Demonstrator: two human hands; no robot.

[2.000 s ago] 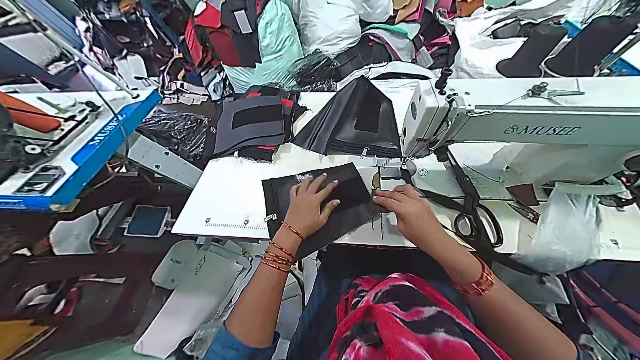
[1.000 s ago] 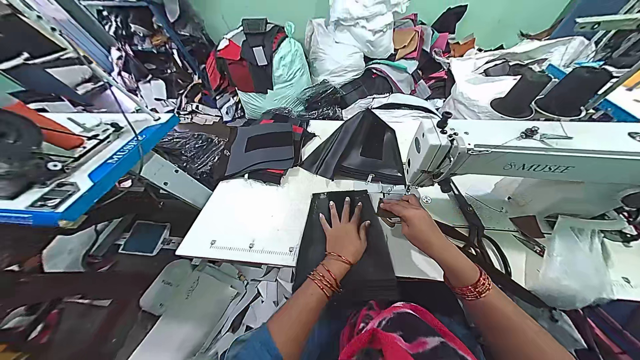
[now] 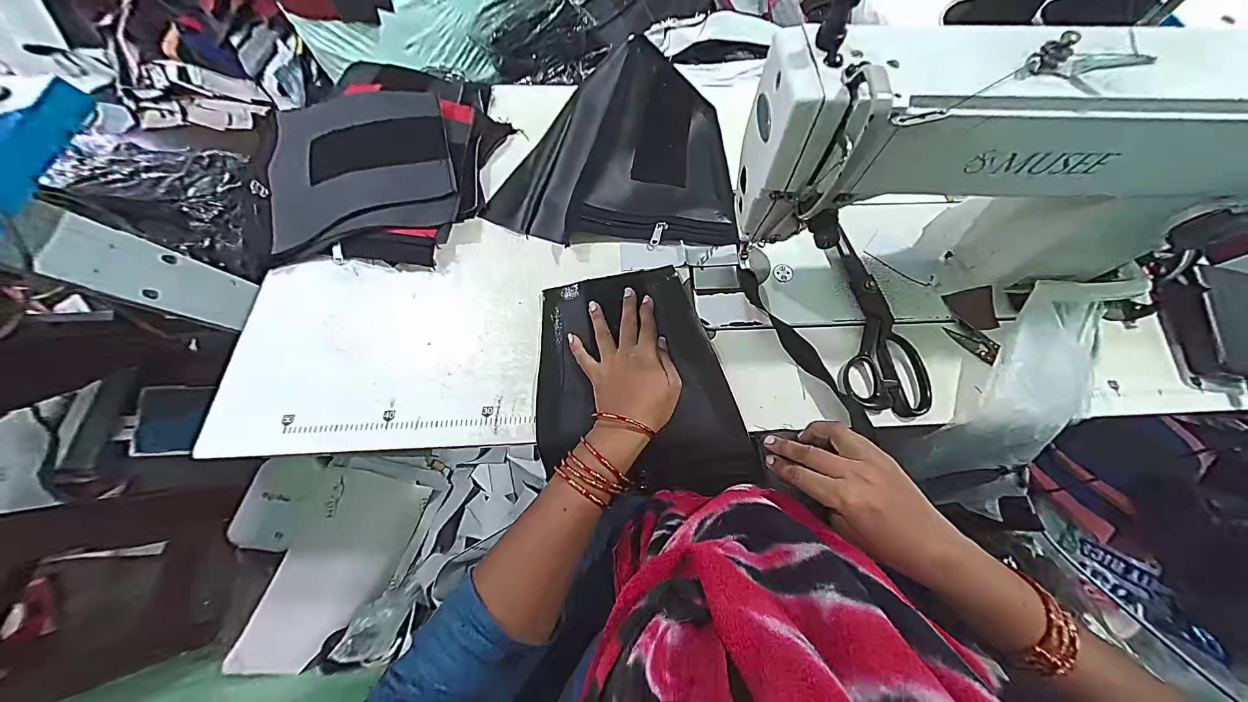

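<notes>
A flat black panel, perhaps faux leather point(image 3: 702, 390), lies on the white sewing table and hangs toward my lap. My left hand point(image 3: 634, 375) rests palm down on it with the fingers spread. At the panel's lower right corner is my right hand point(image 3: 829, 463), fingers loosely bent over the table's front edge; whether it grips the panel there cannot be told. The needle area of the industrial sewing machine point(image 3: 1024, 146) is just beyond the panel's upper right corner. A black strap point(image 3: 799, 351) runs from the needle area toward the front edge.
Black-handled scissors point(image 3: 882, 341) and small thread snips point(image 3: 970, 343) lie right of the strap. Behind the panel stands a folded black piece with a zipper point(image 3: 643, 156). Gray and black pieces point(image 3: 370, 166) are stacked at the back left. A clear plastic bag point(image 3: 1038, 361) hangs at the right.
My right hand has moved from beside the needle down to the table's front edge. My left hand stays on the panel, its fingers spread. The view has tilted down and shifted.
</notes>
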